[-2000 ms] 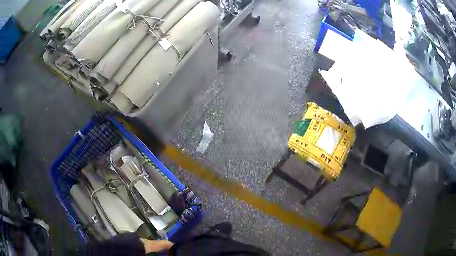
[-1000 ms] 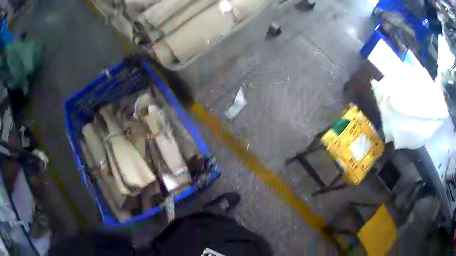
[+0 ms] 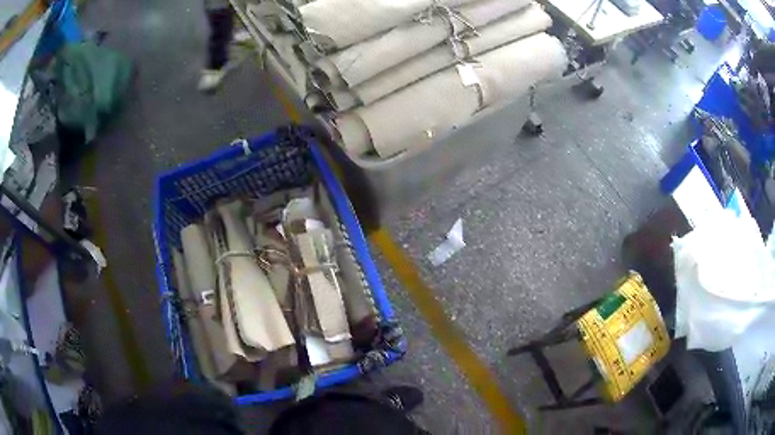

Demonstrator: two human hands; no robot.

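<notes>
A blue plastic crate (image 3: pixel 368 266) stands on the floor in front of me, slightly left of the middle. Several beige tied bundles (image 3: pixel 248 293) lie in it, with string round their middles. Beyond it, a large pale bin (image 3: pixel 399 180) holds a stack of long beige rolls (image 3: pixel 416 100) tied with cord; a white tag shows on the stack. My dark-clothed legs are at the bottom edge, close to the crate's near side. Neither of my hands is in the picture.
A yellow-topped stool (image 3: pixel 627 338) stands at the right, beside white sheets (image 3: pixel 722 276). Blue crates (image 3: pixel 682 170) are at the upper right. A yellow line (image 3: pixel 442 327) and a white scrap (image 3: pixel 448 242) are on the floor. A green sack (image 3: pixel 89 85) and a person's leg (image 3: pixel 218 38) show upper left.
The view has tilted up and shifted, so the crate and rolls sit further right and more of the stack shows. The hand at the bottom edge two seconds ago is gone. A person's leg now shows.
</notes>
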